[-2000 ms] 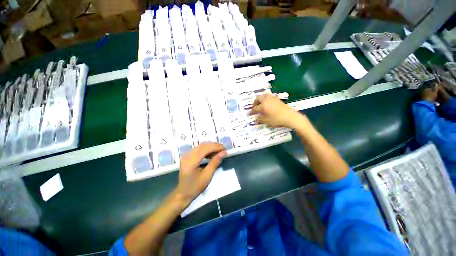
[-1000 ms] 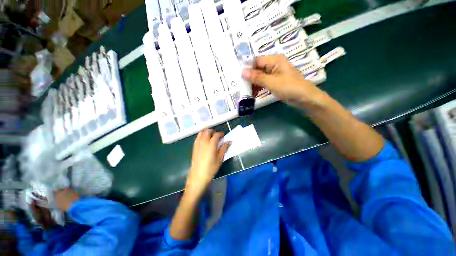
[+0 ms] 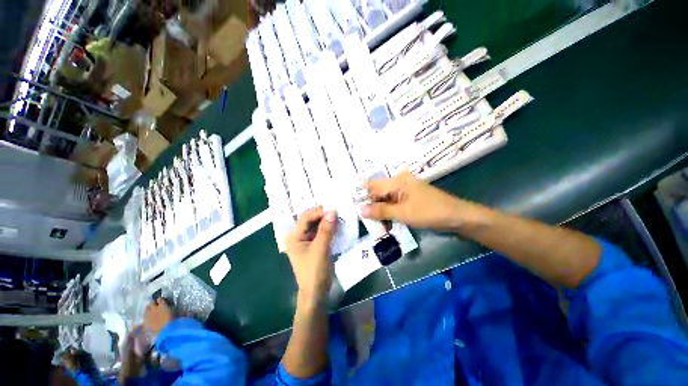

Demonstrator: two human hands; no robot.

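My right hand point(image 3: 411, 202) holds a smartwatch point(image 3: 387, 250) by its pale strap; its black square face points toward me above a flat white sheet point(image 3: 352, 271). My left hand point(image 3: 313, 249) pinches a white slip or sleeve point(image 3: 343, 235) beside the strap; its exact shape is hard to tell. Both hands are over the near edge of a white tray point(image 3: 494, 142). On the tray lie wrapped watches point(image 3: 290, 166) in close rows at the left and bare watch straps point(image 3: 451, 145) sticking out at the right.
A second tray of wrapped watches point(image 3: 332, 26) lies behind. Another tray point(image 3: 220, 177) lies at the left, with a small white slip point(image 3: 220, 269) near it. A neighbouring worker's hand point(image 3: 158, 315) is by crumpled clear plastic point(image 3: 188, 292) at lower left. Cardboard boxes point(image 3: 226, 49) stand behind.
My right hand has taken a watch from the tray area and brought it over the sheet. My left hand has gone from the tray edge to the sheet and now lifts a white piece beside the watch.
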